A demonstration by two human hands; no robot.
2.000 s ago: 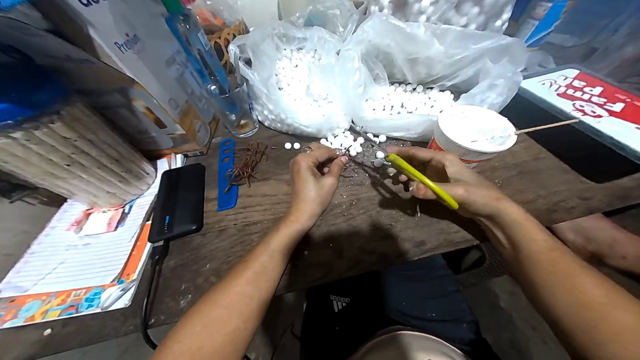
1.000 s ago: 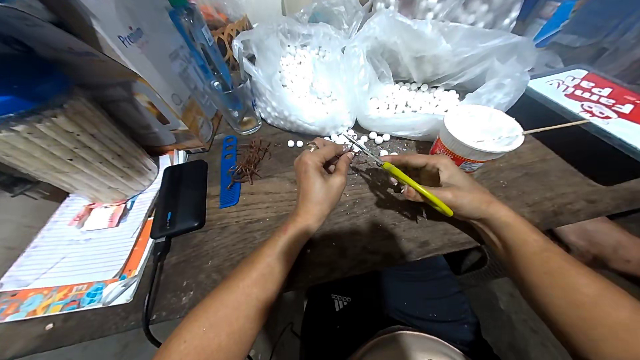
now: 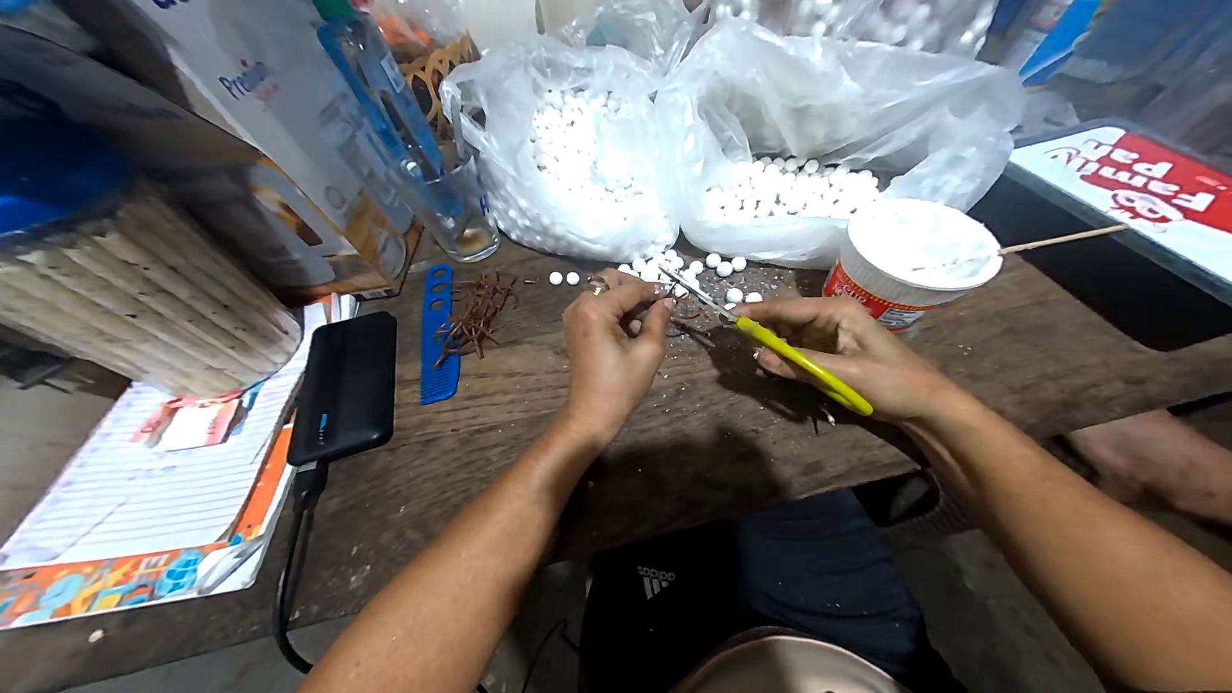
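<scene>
My right hand (image 3: 847, 351) holds a pair of scissors with yellow handles (image 3: 804, 366), their metal blades pointing toward my left fingertips. My left hand (image 3: 616, 346), a ring on one finger, pinches a small dark piece between thumb and forefinger beside the blade tips; what it is exactly cannot be made out. Small white foam balls (image 3: 724, 265) lie scattered behind both hands. To the left, a pile of thin brown twisted pieces (image 3: 481, 313) rests partly on a blue plastic comb (image 3: 439, 337). A paper cup of white material (image 3: 914, 250) with a wooden stick (image 3: 1064, 239) stands right of my hands.
Two clear plastic bags of white balls (image 3: 577, 173) stand at the back, beside a glass (image 3: 462, 217). A black power bank (image 3: 344, 385) with a cable, a lined notebook (image 3: 87, 481) and a tub of wooden sticks (image 3: 144, 289) occupy the left. Another person's limb shows at right.
The scissor blades looked spread apart one second ago and now appear closer together. Both hands stay close together over nearly the same spot.
</scene>
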